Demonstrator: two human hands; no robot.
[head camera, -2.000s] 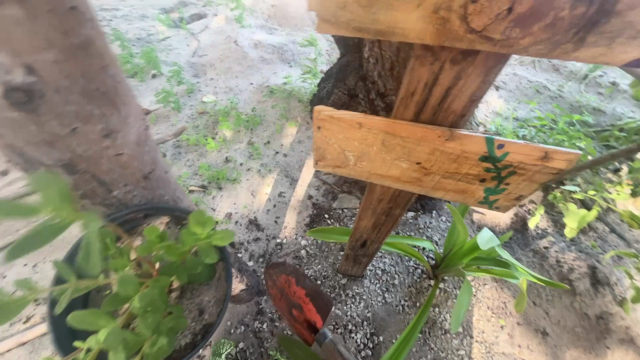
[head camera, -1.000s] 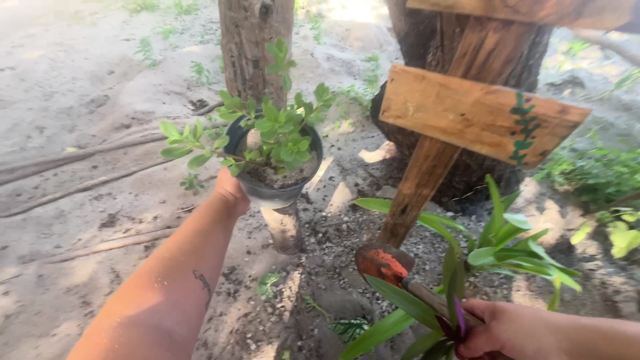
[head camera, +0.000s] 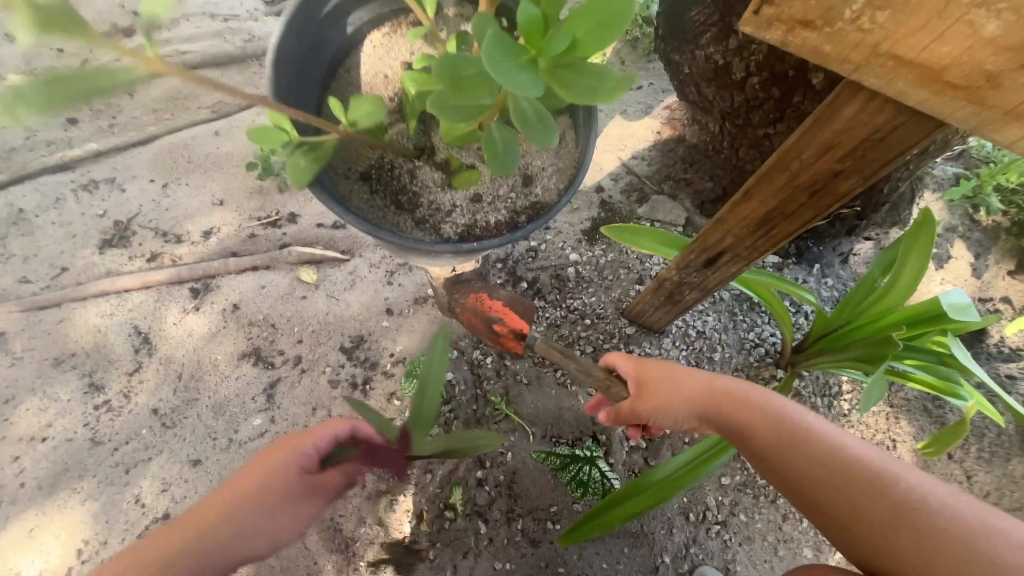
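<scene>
My right hand (head camera: 640, 396) grips the wooden handle of a garden trowel (head camera: 492, 320), whose worn blade with orange-red paint points up and left, below a potted plant. In my left hand (head camera: 320, 476) is a small plant cutting (head camera: 430, 400) with green leaves and a purple base, held above the soil. The black plastic pot (head camera: 384, 232) holds sandy soil and a leafy green plant (head camera: 512, 72); it stands at the top centre, beyond both hands. A variegated leaf (head camera: 578, 470) lies low near the ground, between and below my hands.
A wooden sign post (head camera: 768, 216) with a board (head camera: 904, 56) leans at the right before a tree trunk (head camera: 712, 104). A long-leaved green plant (head camera: 872, 328) grows from gravelly soil beside it. Dry sticks (head camera: 176, 276) lie on the sand at left.
My left hand has let go of the pot's rim and now holds the cutting, which was by my right hand a second ago. The right hand still holds the trowel. The view has moved closer.
</scene>
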